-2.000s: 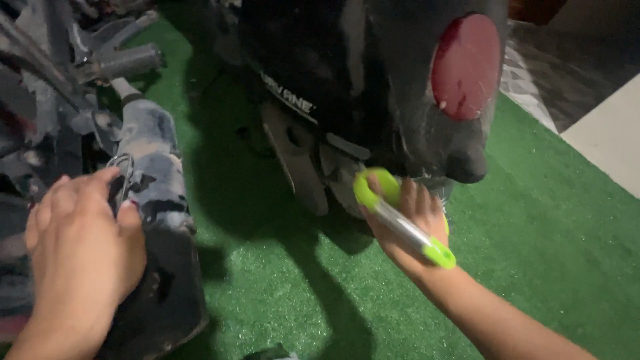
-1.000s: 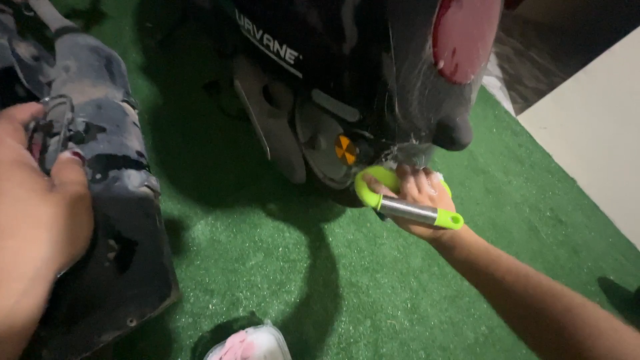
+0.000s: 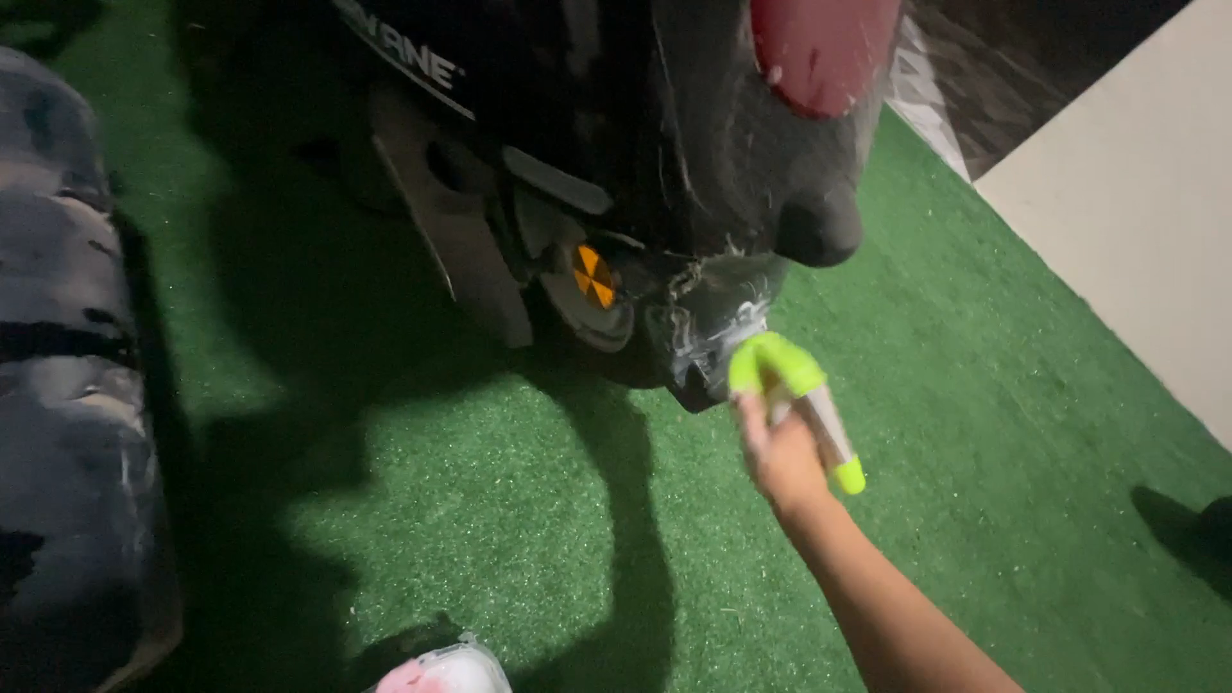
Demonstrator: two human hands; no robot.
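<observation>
My right hand (image 3: 784, 448) grips a lime-green and silver handled brush (image 3: 782, 371), blurred by motion; its working side is hidden against the vehicle. It is at the scuffed lower corner (image 3: 717, 322) of a black vehicle body (image 3: 597, 106), where whitish foam or residue clings. Above that corner are a rounded black knob (image 3: 823, 229) and a red oval light or reflector (image 3: 828, 48). To the left of the brush, a round part bears an orange and black disc (image 3: 593, 277). My left hand is out of view.
Green artificial turf (image 3: 481, 481) covers the floor. A worn dark padded seat or panel (image 3: 63, 385) stands along the left edge. A container with pink and white contents (image 3: 448, 671) is at the bottom. A pale board or wall (image 3: 1126, 192) lies at right.
My left hand, earlier on the worn dark piece at left, has gone out of view. The brush handle in my right hand has turned to point more steeply down.
</observation>
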